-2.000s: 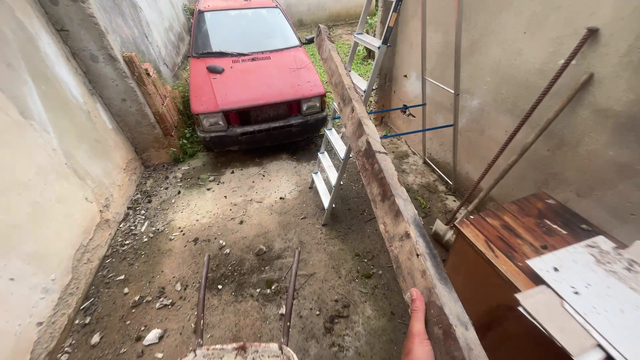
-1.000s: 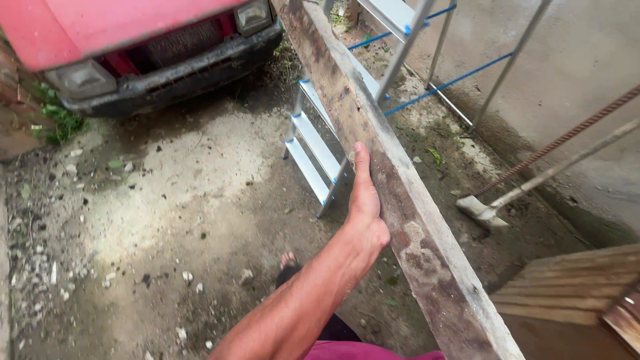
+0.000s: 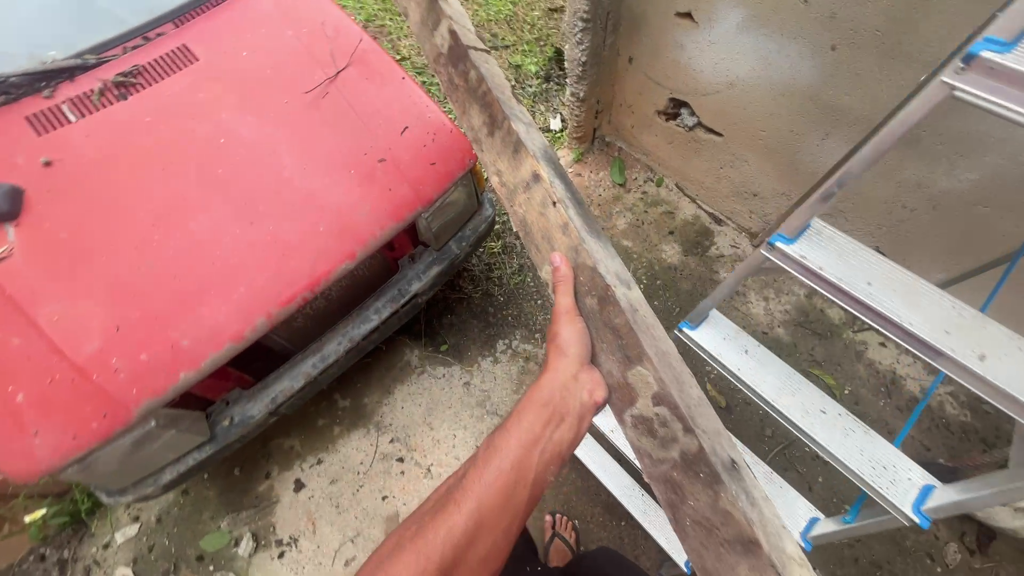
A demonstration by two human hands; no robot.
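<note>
A long, weathered wooden beam (image 3: 592,264) runs diagonally from the top centre to the bottom right, stained brown on its broad face. My left hand (image 3: 570,344) holds its left edge near the middle; the thumb lies along the broad face and the fingers are hidden beneath. My right hand is out of view. To the right of the beam stands an aluminium stepladder (image 3: 816,400) with blue plastic fittings, and the beam's lower part crosses over its lowest treads.
A red car (image 3: 240,184) with a worn black bumper (image 3: 336,360) stands close on the left. A rough plastered wall (image 3: 768,96) with a hole rises at the right, beside a concrete post (image 3: 586,72). My sandalled foot (image 3: 560,538) is on the concrete floor.
The view has moved much closer to the car and stepladder. My left hand still holds the beam, which has travelled forward with me.
</note>
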